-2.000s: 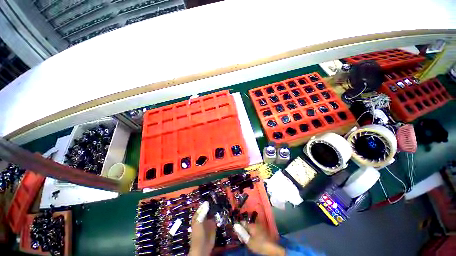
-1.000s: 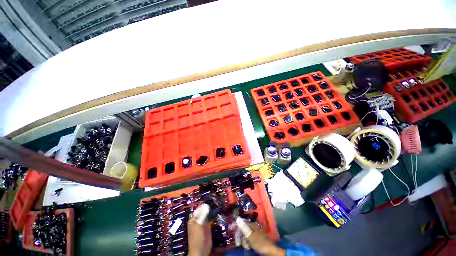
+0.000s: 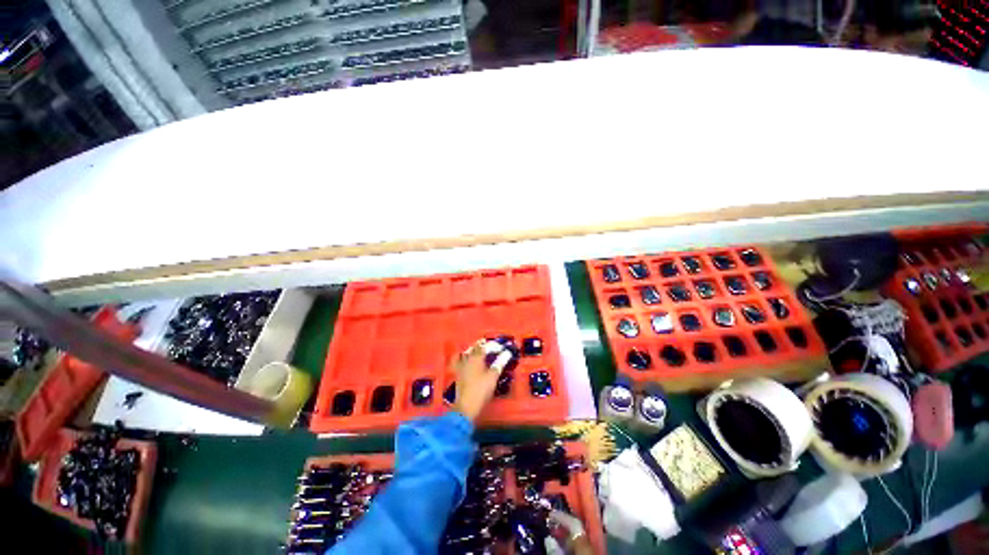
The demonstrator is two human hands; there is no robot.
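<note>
The orange-red compartment tray [image 3: 418, 330] has dark parts in its front row and one in the row behind at the right edge. My left hand [image 3: 477, 374], with white fingertip covers and a blue sleeve, reaches over this tray; its fingertips are closed on a small black part [image 3: 501, 348] at the second row. The hand covers some pockets. The orange parts tray [image 3: 587, 480] in front holds rows and a heap of black-and-metal parts, partly behind my sleeve. My right hand [image 3: 572, 529] is small and blurred at its right side, near the bottom edge; its grip is unclear.
A fuller compartment tray [image 3: 713, 374] stands right. Two small jars [image 3: 634, 405], a white tissue [image 3: 638, 497], a box of yellow bits [image 3: 686, 461] and cream rings [image 3: 783, 407] lie nearby. A white bin [image 3: 277, 336] and a metal upright [image 3: 141, 352] are left; a white shelf [image 3: 488, 152] runs behind.
My left hand has moved up from the parts tray to the compartment tray. A dark part now sits in its second row. The view has shifted, showing more behind the shelf.
</note>
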